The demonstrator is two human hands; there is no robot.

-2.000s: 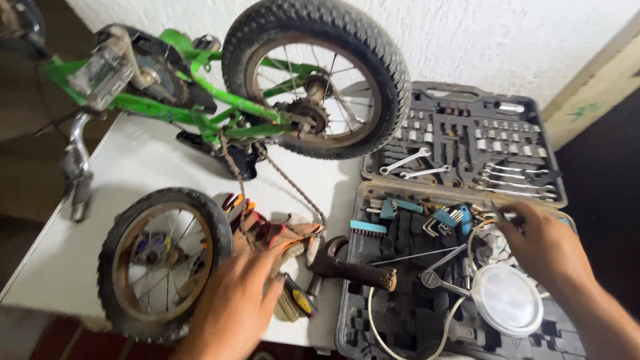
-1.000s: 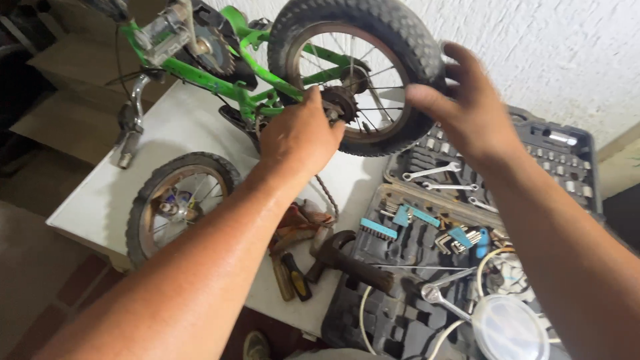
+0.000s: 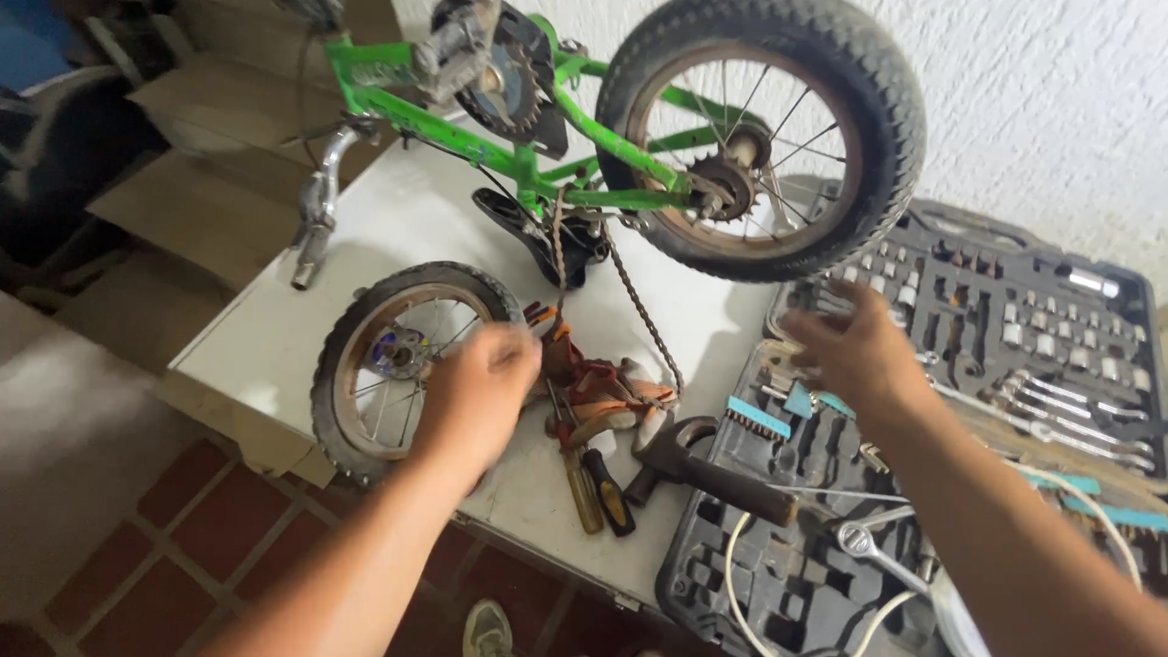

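Observation:
A green bicycle frame [image 3: 474, 151] stands upside down on its black saddle [image 3: 538, 233], its rear wheel [image 3: 890, 155] raised. The chain [image 3: 639, 297] hangs loose below the rear sprocket [image 3: 725, 187]. My left hand [image 3: 484, 383], blurred, is over the right part of the detached wheel [image 3: 333, 392], which lies on the white table; its fingers look curled, and whether they hold anything cannot be told. My right hand [image 3: 853, 342] is above the socket set case [image 3: 967, 228] with fingers apart, holding nothing. Work gloves [image 3: 602, 388] lie between the hands.
Screwdrivers [image 3: 607, 493] and a hammer [image 3: 721, 474] lie near the front edge of the white table [image 3: 265, 338]. A ratchet [image 3: 881, 552], combination wrenches [image 3: 1077, 424] and a pale cable [image 3: 730, 566] lie in or over the case. Cardboard [image 3: 210, 201] is at the left, a textured wall behind.
My left hand has moved away from the rear sprocket, down toward the detached wheel. My right hand has left the side of the rear tyre and is lower, over the case.

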